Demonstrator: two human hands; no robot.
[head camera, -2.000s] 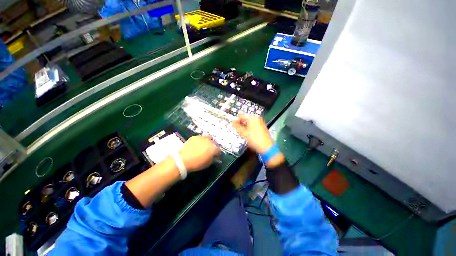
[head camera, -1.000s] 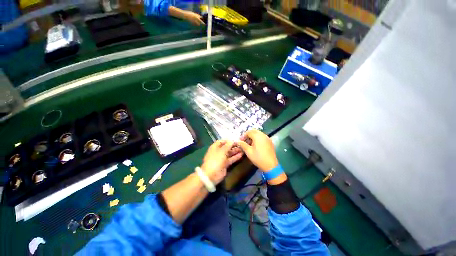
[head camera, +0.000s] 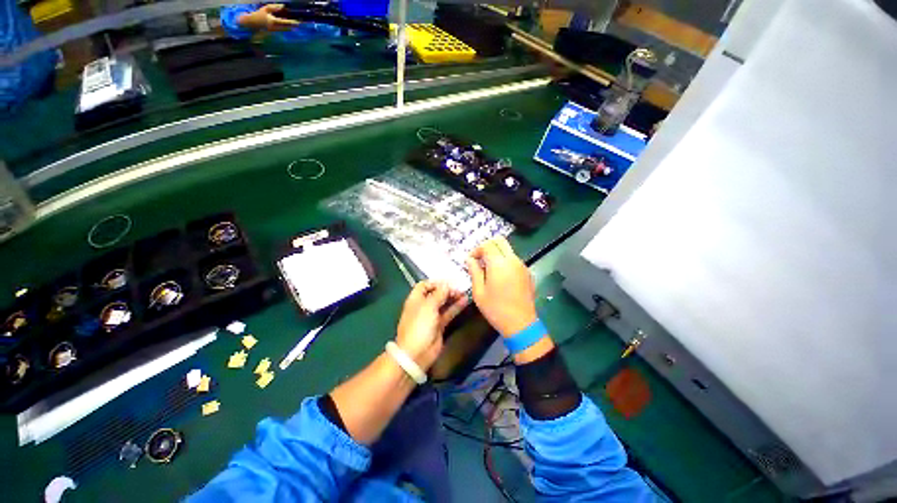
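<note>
My left hand (head camera: 425, 319) is at the bench's front edge, fingertips pinched together; whatever is between them is too small to tell. My right hand (head camera: 502, 285) is just right of it, fingers bent and close together over the near corner of the clear blister tray (head camera: 433, 218) with its grid of silver parts. Whether the right fingers hold something cannot be told. The black compartment tray (head camera: 148, 257) with round units stands at the left. A black pad with a white label (head camera: 325, 275) lies between the trays. A loose round unit (head camera: 163, 446) lies at the lower left.
A second black tray (head camera: 487, 182) with small parts lies beyond the blister tray. Small yellow pieces (head camera: 237, 360) and a slim pale tool (head camera: 300, 348) lie on the bench. A blue fixture (head camera: 588, 147) and a large white-topped machine (head camera: 757, 236) stand right. A person's hand (head camera: 266, 17) shows beyond the rail.
My right hand has risen slightly away from my left, towards the blister tray; a second ago their fingertips were together. The other person's hand has moved left with a dark tray.
</note>
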